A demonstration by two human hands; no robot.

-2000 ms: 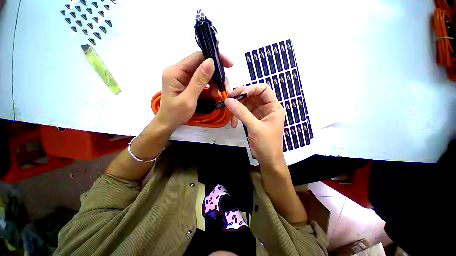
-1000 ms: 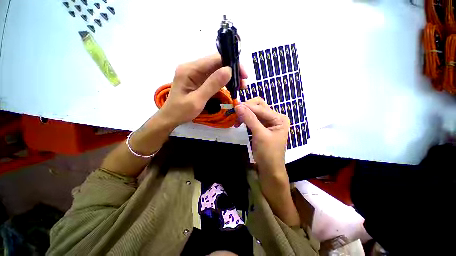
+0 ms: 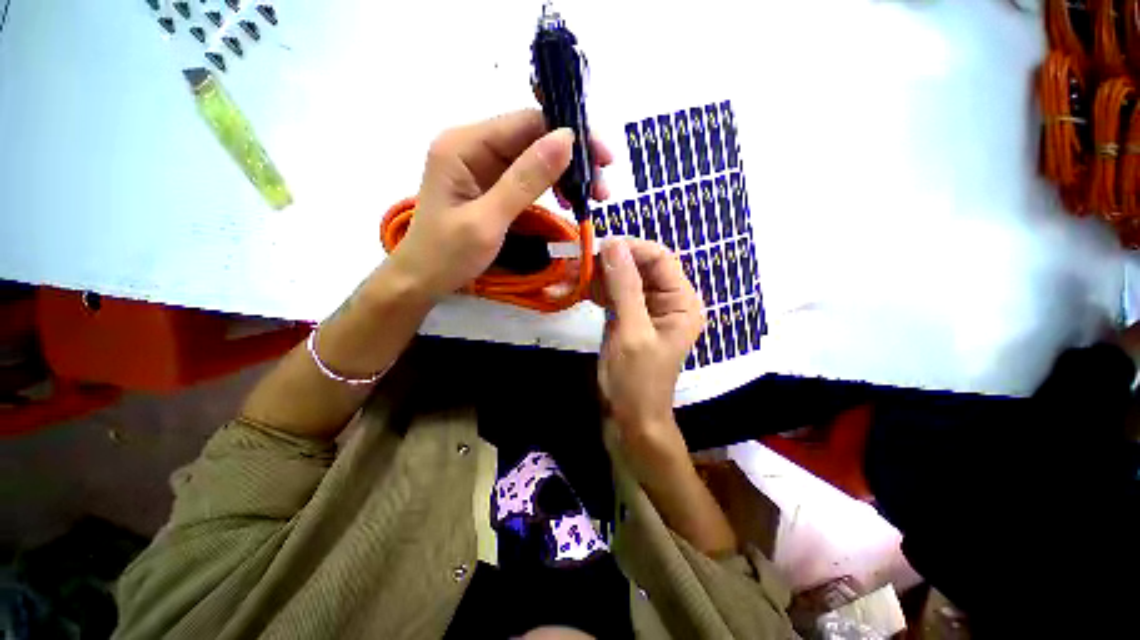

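My left hand (image 3: 481,206) holds the black car lighter plug (image 3: 560,106) upright, metal tip up, thumb across its lower part. The orange coiled cable (image 3: 531,295) lies under and beside this hand, with a black piece (image 3: 523,255) inside the coil. The plug's orange cord (image 3: 586,256) runs down from its base. A small whitish strip (image 3: 565,249) sticks out left of the cord. My right hand (image 3: 648,300) has its thumb and index tips close together at the cord's right side. Whether they grip a label or the cord is hidden.
A sheet of black labels (image 3: 713,244) lies right of the hands. A yellow-green stick (image 3: 238,140) and a sheet of small dark marks (image 3: 213,28) lie at left. Banded orange coils (image 3: 1066,131) are at far right. Red-orange bins (image 3: 163,338) stand below the white table (image 3: 900,250).
Since the first frame the plug has shifted right. The black strip seen at my right fingertips no longer shows; a whitish strip shows left of the cord. My right fingertips stay by the cord.
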